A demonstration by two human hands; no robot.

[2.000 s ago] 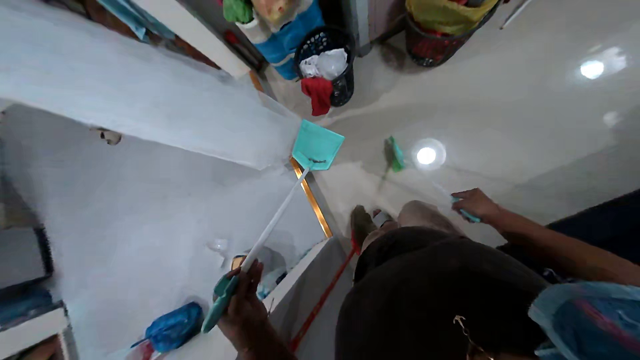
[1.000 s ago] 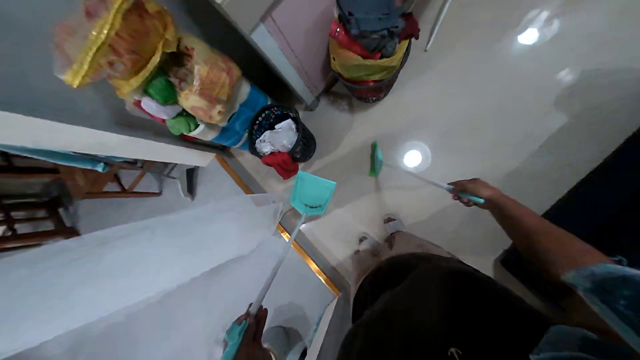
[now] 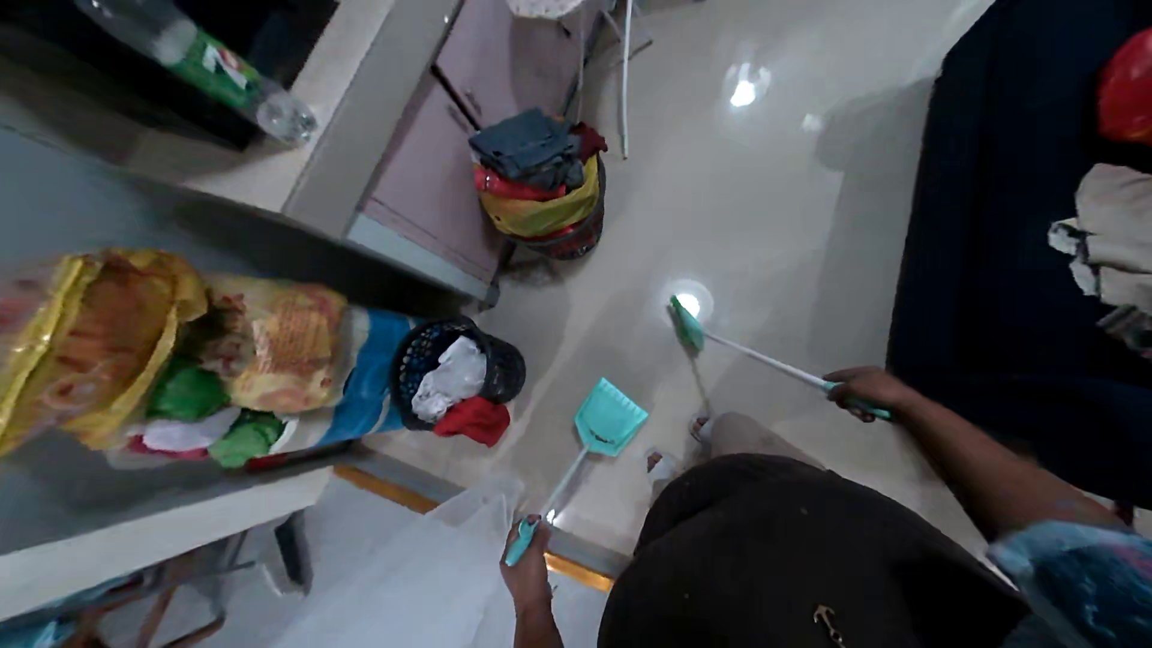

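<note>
My left hand (image 3: 529, 558) grips the teal handle end of a long-handled dustpan. The teal pan of the dustpan (image 3: 609, 419) is over the pale glossy floor, in front of my feet and near the black basket. My right hand (image 3: 862, 392) is closed around the teal grip of a small broom. The broom's white stick runs left to its green head (image 3: 687, 324), which is beside a bright light reflection on the floor. Broom head and pan are apart. Whether the pan touches the floor I cannot tell.
A black plastic basket (image 3: 506, 367) holds white plastic and a red cloth (image 3: 474, 421). Beyond is a basket of clothes (image 3: 540, 193) by a pink cabinet. Filled bags (image 3: 279, 346) stand at left. A doorway threshold (image 3: 576, 571) crosses below; a dark sofa (image 3: 972, 234) is at right.
The dustpan has come from the doorway threshold onto the room side, over the floor near my feet. The view has swung left and further into the room. Both hands keep their hold.
</note>
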